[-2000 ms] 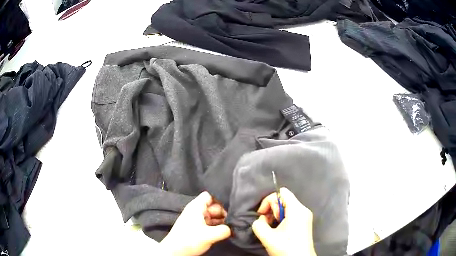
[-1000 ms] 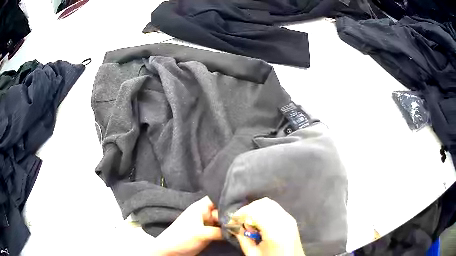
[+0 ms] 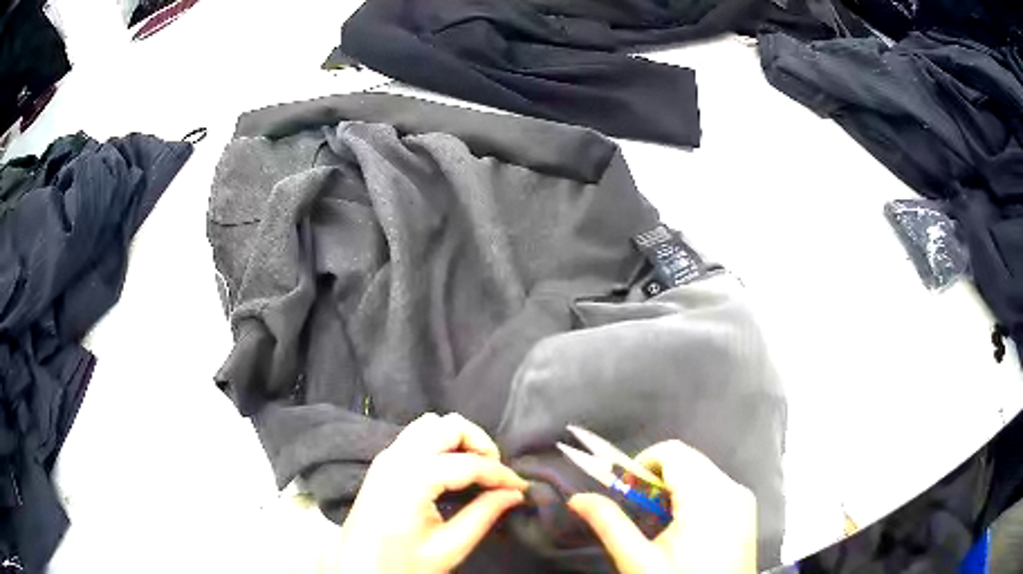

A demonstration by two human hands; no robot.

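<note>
A charcoal-grey garment [image 3: 449,247] lies spread in front of me, with a paler smooth part at the lower right. A black label [image 3: 670,258] with pale print shows on its right side. My left hand [image 3: 438,493] pinches the garment's fabric at the near edge. My right hand [image 3: 673,510] holds thread snips [image 3: 606,460]. Their silver blades are apart and point up and left, over the garment, and the handle shows blue and yellow. The right thumb is by the fabric close to my left fingertips. Any loose thread is too fine to see.
A dark garment heap [image 3: 62,258] lies at the left on the white table [image 3: 853,370]. Black garments [image 3: 527,62] lie at the far side, and more [image 3: 897,123] at the right. A small clear bag [image 3: 929,241] with dark contents lies near the right edge.
My right hand has moved right, off the fold, and the snips' blades now show, spread apart. My left hand has shifted slightly up and right with the fabric edge. The garment has barely moved.
</note>
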